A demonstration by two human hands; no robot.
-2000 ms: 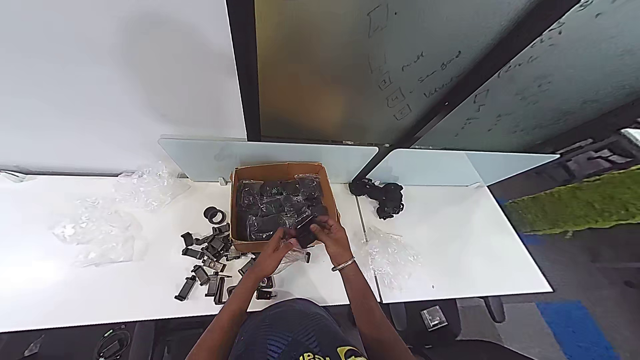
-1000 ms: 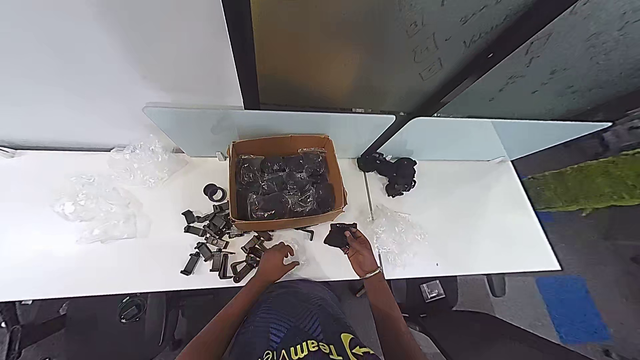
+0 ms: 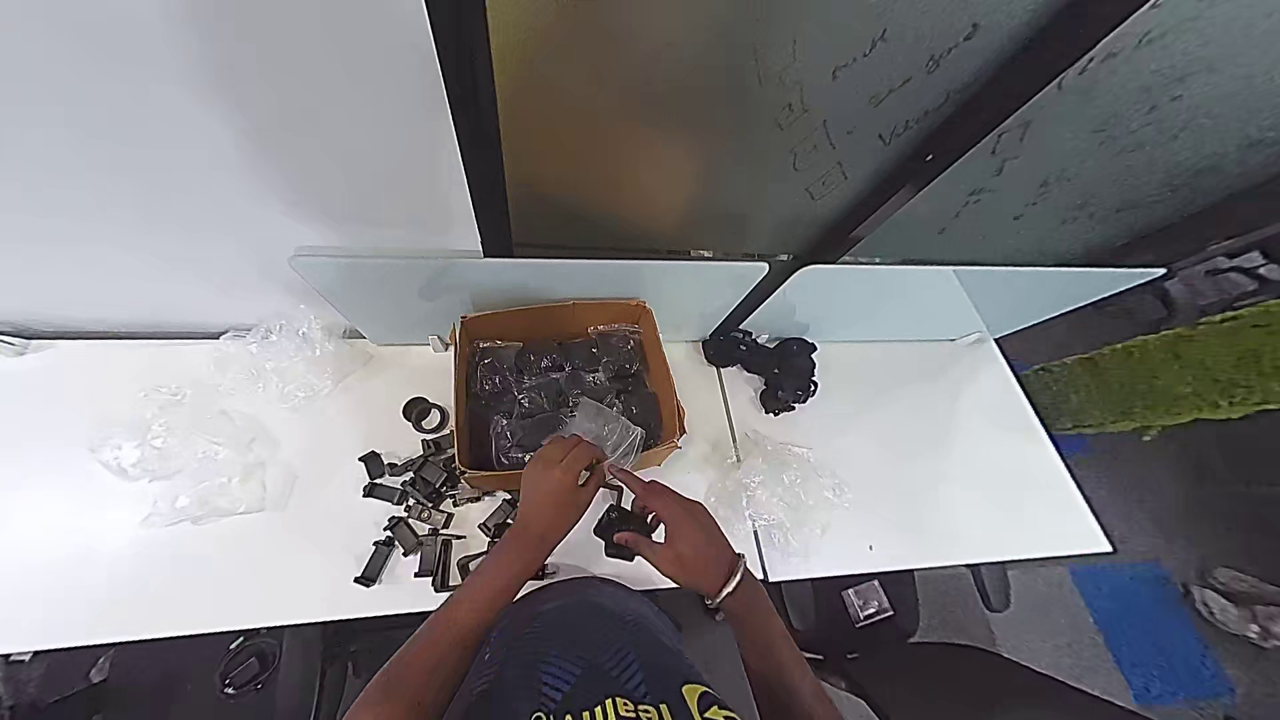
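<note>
My left hand (image 3: pixel 562 485) pinches a clear plastic bag (image 3: pixel 606 432) over the front edge of a cardboard box (image 3: pixel 668 395). Inside the box lie several dark items in clear bags (image 3: pixel 545 392). My right hand (image 3: pixel 683 533) holds a black part (image 3: pixel 621 530) just above the table, its forefinger reaching toward the bag. What the part is cannot be made out. Left of my left hand, black clamp-like parts (image 3: pixel 425 485) lie in a loose pile, with black rings (image 3: pixel 424 414) behind them.
Crumpled clear plastic bags lie at the left (image 3: pixel 215 455) and right (image 3: pixel 785 490) of the white table (image 3: pixel 930 480). Black parts (image 3: pixel 775 365) sit heaped at the back right. Low glass dividers (image 3: pixel 560 275) stand behind the box. A chair (image 3: pixel 960 680) is below the table's front edge.
My hands have come together at the front of the box. A clear bag now shows in my left hand. The black part has stayed with my right hand, which has moved left toward the other hand.
</note>
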